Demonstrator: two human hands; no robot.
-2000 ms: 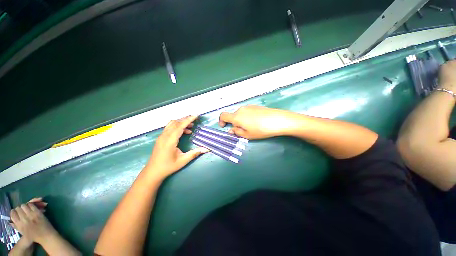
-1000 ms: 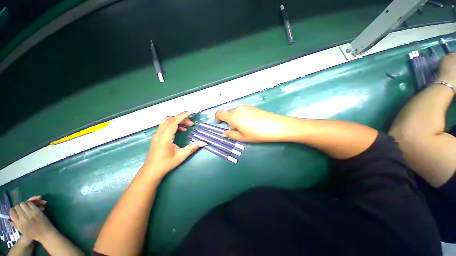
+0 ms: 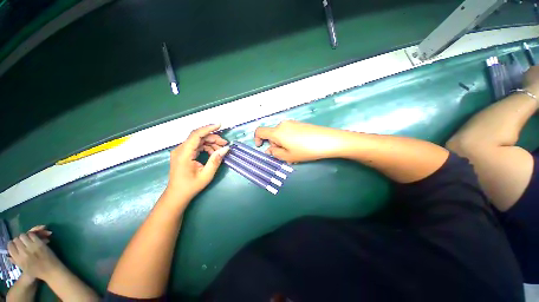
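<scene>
Several dark purple-blue pens (image 3: 255, 166) with pale streaks lie side by side, slightly fanned, on the green bench top between my hands. Their white ends point to the lower right. My left hand (image 3: 196, 158) is at their upper-left ends, thumb and fingertips close to or touching them; whether it grips one I cannot tell. My right hand (image 3: 282, 141) is on their upper-right side, fingers curled, the fingertips beside the top pen; its grip is partly hidden.
Beyond the white rail (image 3: 260, 106), single pens (image 3: 170, 69) lie on the dark green belt (image 3: 236, 65). A metal post (image 3: 452, 32) stands on the rail. Yellow tape (image 3: 94, 151) marks it at left. Neighbours' hands and pen piles are at far left and right.
The two pens on the belt have moved left. My left fingers have drawn together at the pens' upper ends. The pens lie more evenly, and my right fingers have shifted slightly along them.
</scene>
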